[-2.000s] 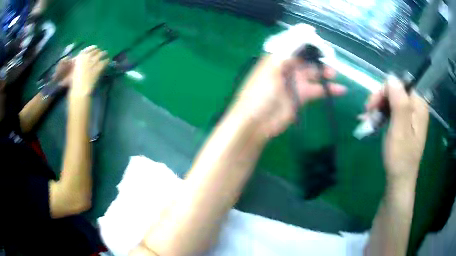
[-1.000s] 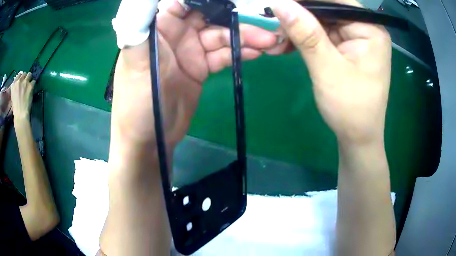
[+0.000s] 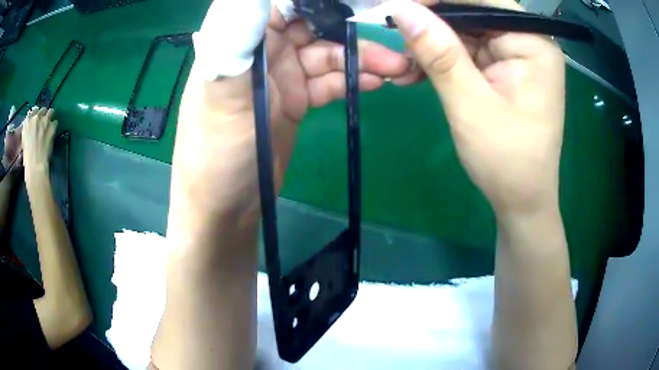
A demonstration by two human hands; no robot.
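Note:
A black phone middle frame (image 3: 318,289) hangs in the air, its plate with round holes at the bottom and its narrow end up. My left hand (image 3: 289,79) holds it at the upper end, with a white finger cot (image 3: 231,36) on the thumb. My right hand (image 3: 498,101) grips a trimming knife (image 3: 513,22) with a dark handle pointing right. The knife's bright tip is at the frame's upper right corner, close to my left fingers; whether it touches the frame is unclear. The frame's top end is partly hidden by my fingers and the picture's edge.
Another black frame (image 3: 147,123) lies on the green mat (image 3: 433,181) left of my left forearm. White foam (image 3: 405,311) lies along the near edge. A co-worker's hands (image 3: 36,137) are at the far left, beside more frames. A grey machine (image 3: 629,303) stands at the right.
Since one second ago, the held frame and my left hand have moved slightly right and the frame has turned a little. The right hand has barely moved. The frame lying at left has come into fuller view.

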